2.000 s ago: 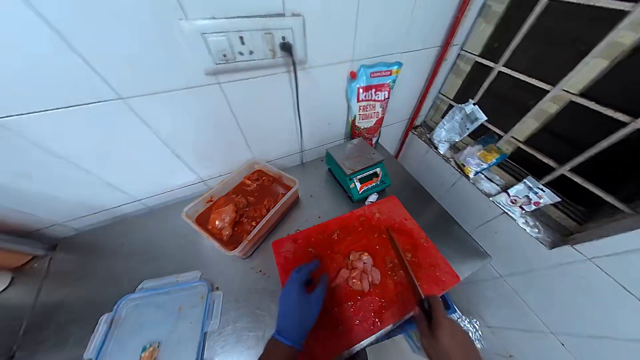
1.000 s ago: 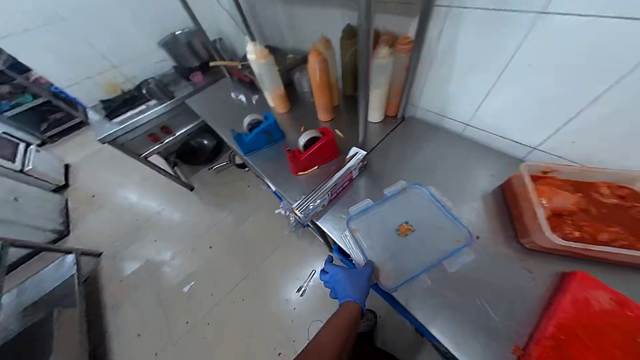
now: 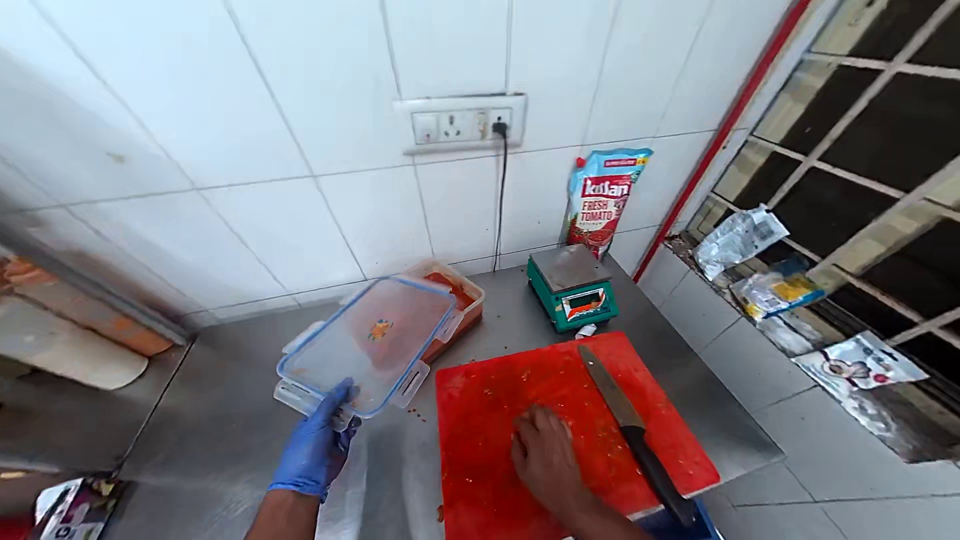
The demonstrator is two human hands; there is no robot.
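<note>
My left hand (image 3: 319,442), in a blue glove, grips the near edge of a clear plastic lid with a blue seal (image 3: 375,345), which is raised and partly covers the container of red marinated meat (image 3: 469,300). My bare right hand (image 3: 546,454) rests over the red cutting board (image 3: 480,397), fingers curled down; whether meat pieces lie beneath the fingers is hidden. To its right a kitchen knife with a black handle (image 3: 615,390) lies on the board, untouched.
Behind the board stand a green weighing scale (image 3: 574,289) and a ketchup pouch (image 3: 600,199) against the tiled wall. Sauce bottles (image 3: 75,337) are at the left. Torn packets (image 3: 772,289) lie on the window ledge at the right.
The lid, flat on the counter before, is now lifted in my left hand over the container. The knife, in my right hand two seconds ago, now lies on the board. The view has swung away and back.
</note>
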